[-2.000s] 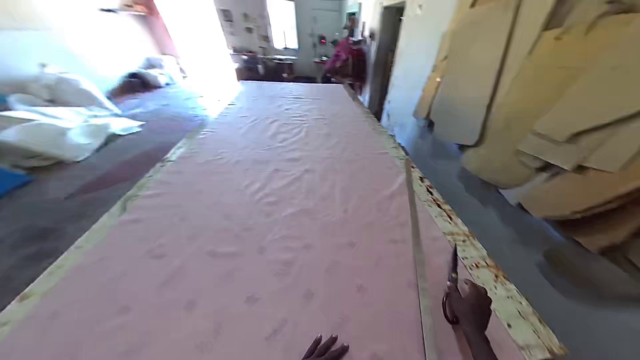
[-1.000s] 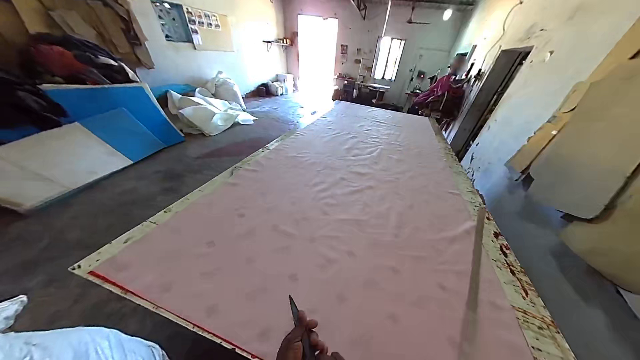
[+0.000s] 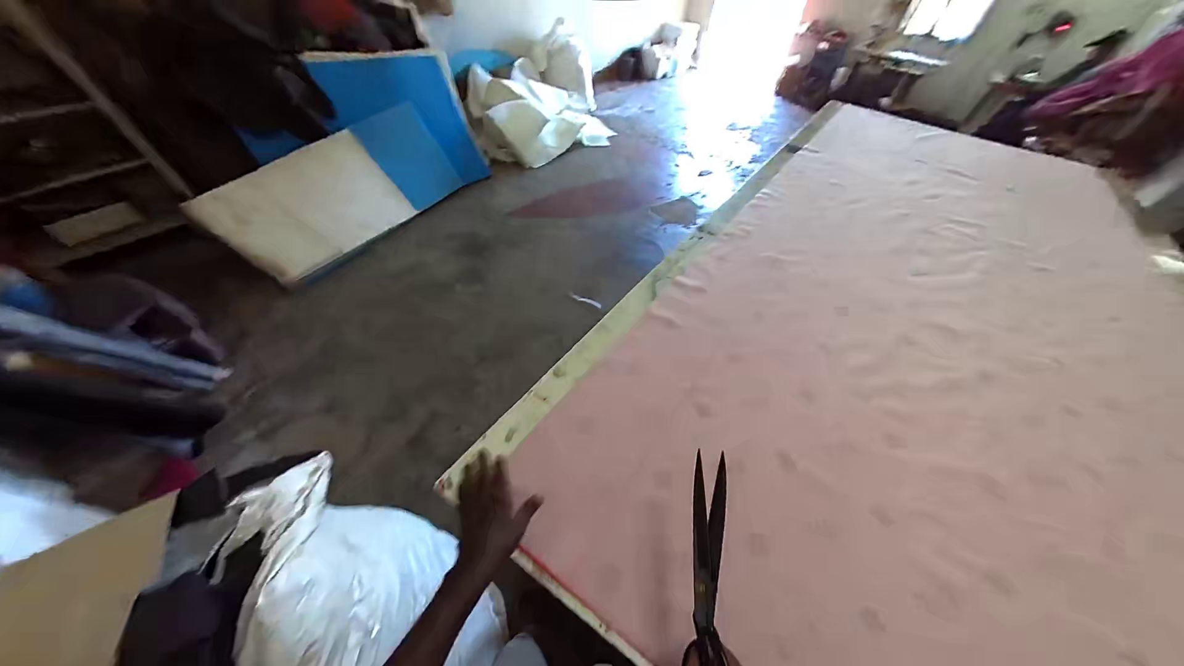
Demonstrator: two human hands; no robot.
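Note:
Pink patterned fabric [image 3: 832,370] lies spread over a long table, wrinkled toward the far end. My left hand [image 3: 492,513], fingers apart and holding nothing, is at the table's near left corner, over the pale border [image 3: 546,393] beside the cloth. At the bottom, my right hand [image 3: 726,655] grips dark metal fabric scissors [image 3: 707,541] by the handles, mostly out of frame. Their blades point away from me above the cloth, slightly apart, with no fabric seen between them.
A stuffed white sack [image 3: 361,573] stands against the near left side, with a cardboard sheet [image 3: 83,583] beside it. Fabric rolls [image 3: 111,370] lie at left. Blue and white boards [image 3: 324,199] and white sacks [image 3: 536,106] rest on the floor beyond.
The view has swung left and down. My left hand, out of frame a second ago, is now at the table's corner. The scissors' blades now show slightly apart.

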